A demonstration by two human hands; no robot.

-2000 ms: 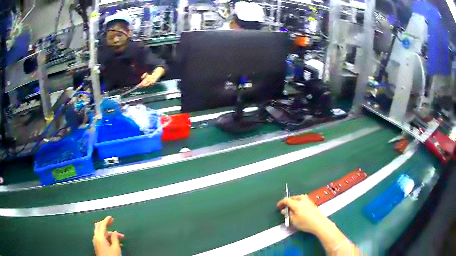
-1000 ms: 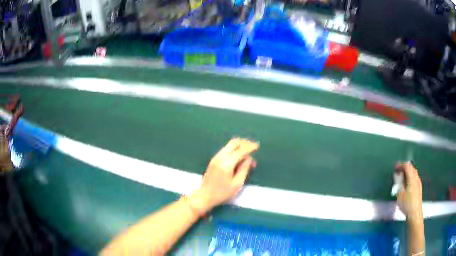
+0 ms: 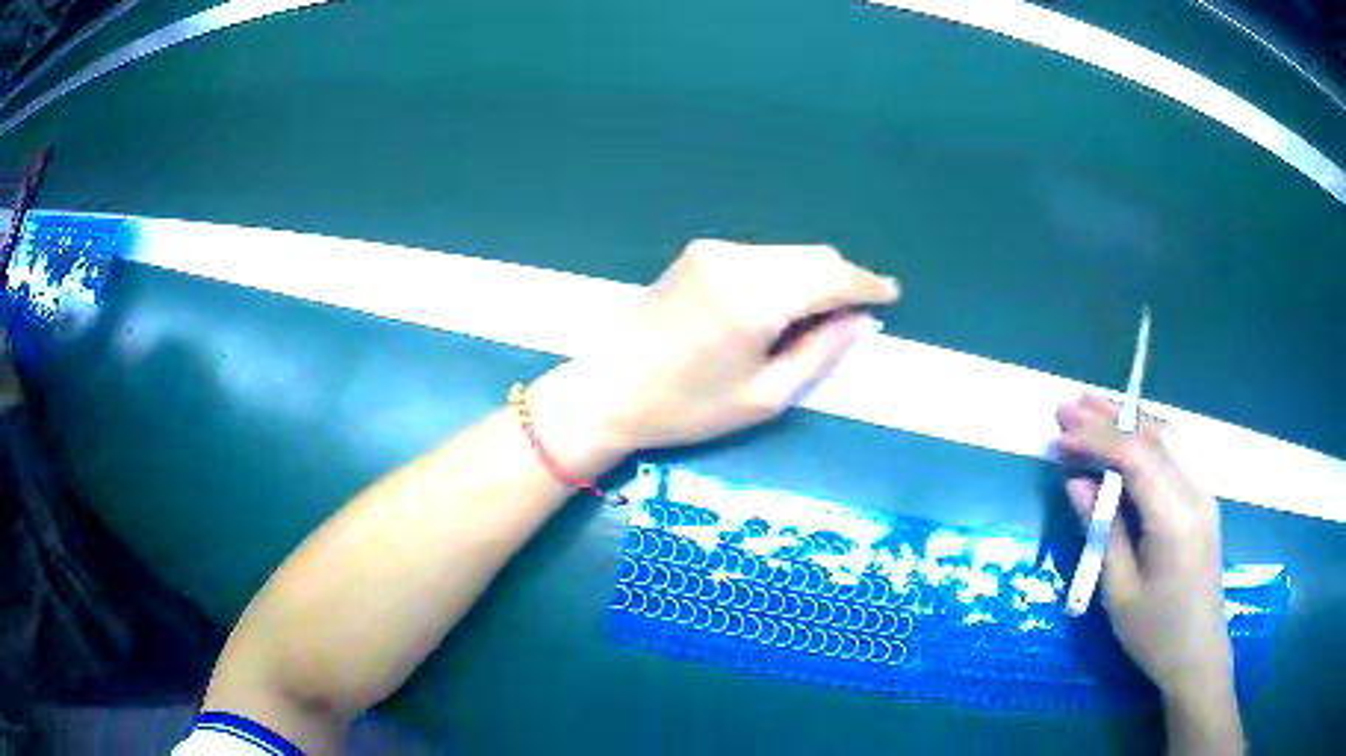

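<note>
My left hand (image 3: 738, 340) is over the white strip beside the belt, bare, with thumb and fingers apart and nothing seen in it. My right hand (image 3: 1159, 517) holds slim silver tweezers (image 3: 1110, 502) like a pen, tip pointing up and away over the belt edge. A shiny blue sheet (image 3: 768, 591) with rows of curved white outlines lies flat on the green bench below both hands. My right hand and the tweezers cover part of its right end. No ring can be made out at the tweezer tip.
The dark green belt (image 3: 591, 141) runs beyond the white strip (image 3: 354, 284). At the far left are another blue sheet (image 3: 67, 273) and a reddish-brown bar (image 3: 27, 200) at the picture's edge. Dark clothing (image 3: 74, 517) shows at the lower left.
The view has swung left and down; bins and monitor are out of the picture. My left hand now reaches over the white strip. My right hand still holds the tweezers, now near the blue sheet.
</note>
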